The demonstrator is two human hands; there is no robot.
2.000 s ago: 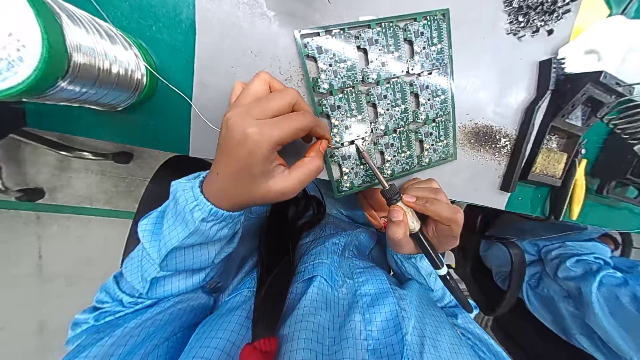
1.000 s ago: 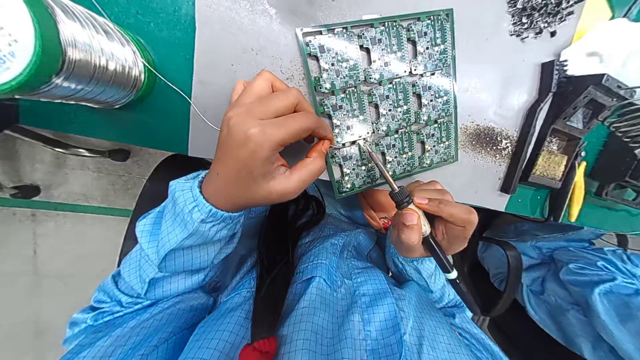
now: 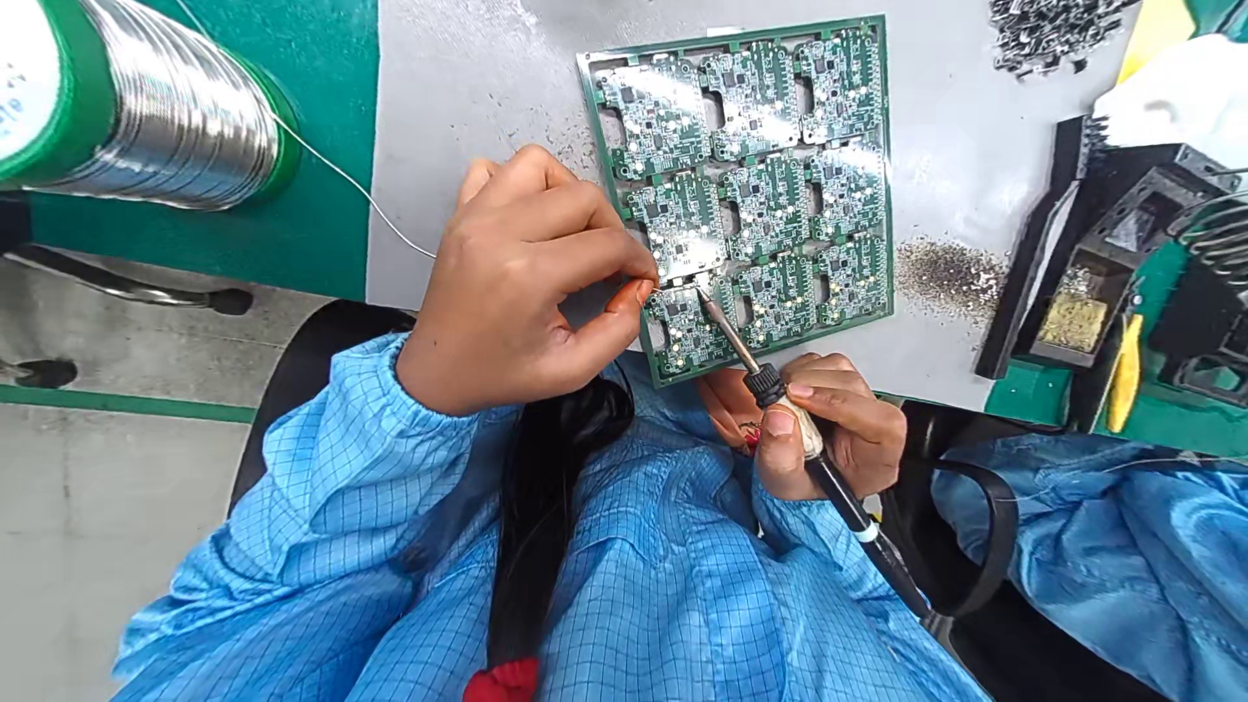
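A green panel of several joined circuit boards (image 3: pixel 770 205) lies on a grey mat. My left hand (image 3: pixel 531 288) pinches the end of thin solder wire (image 3: pixel 361 195) between thumb and forefinger, over the panel's lower left part. The wire runs back beneath the hand toward a large spool of solder wire (image 3: pixel 180 107) with green flanges. In my right hand (image 3: pixel 838 419) is a soldering iron (image 3: pixel 801 429), gripped by its handle and slanted up to the left. Its tip is at the lower left boards, just right of my left fingertips; whether it touches a pad cannot be told.
To the right stand a soldering iron stand (image 3: pixel 1131 234) with a yellowish cleaning pad (image 3: pixel 1071 324) and a yellow-handled tool (image 3: pixel 1124 375). Small black parts (image 3: pixel 1058 29) are heaped at the upper right. Dark granules (image 3: pixel 951 281) lie beside the panel. Another person's blue sleeve (image 3: pixel 1131 546) shows at lower right.
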